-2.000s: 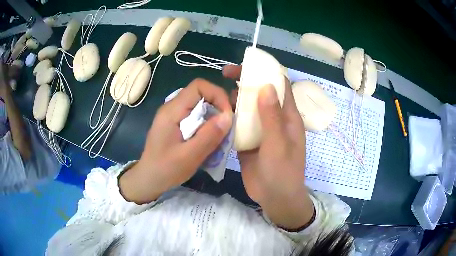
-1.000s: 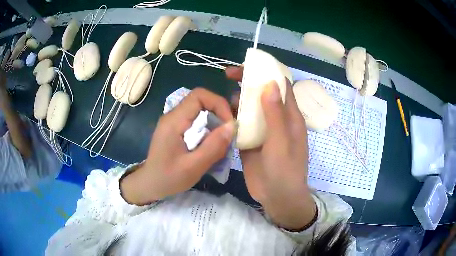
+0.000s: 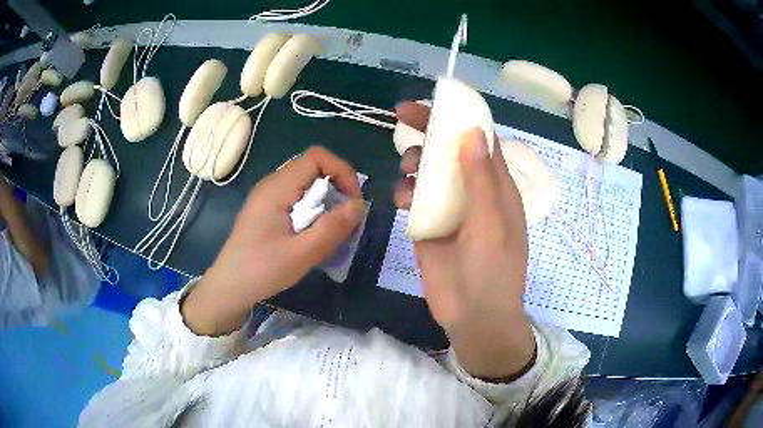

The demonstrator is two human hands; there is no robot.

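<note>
My right hand [image 3: 473, 251] holds a cream corded oval unit [image 3: 448, 167] on edge, its white cord pointing up and away. My left hand [image 3: 289, 230] is closed on a crumpled white wiping cloth [image 3: 311, 205], left of the unit and apart from it. Another cream unit shows partly behind my right fingers, with a looped cord to its left. One more unit [image 3: 529, 180] lies on the printed form [image 3: 577, 284], partly hidden by my right hand. A pale patterned piece lies under my left hand, mostly hidden.
Several corded units [image 3: 217, 138] lie at the left. More units [image 3: 590, 121] sit at the back right by the pale conveyor edge [image 3: 368, 48]. A yellow-orange pen [image 3: 668, 199], white stack [image 3: 709, 247] and clear box [image 3: 717, 341] are at the right. A person's arm [image 3: 23, 230] is far left.
My left hand has moved left and away from the unit with the cloth. My right hand has shifted slightly right, tilting the unit, and another unit now shows behind its fingers.
</note>
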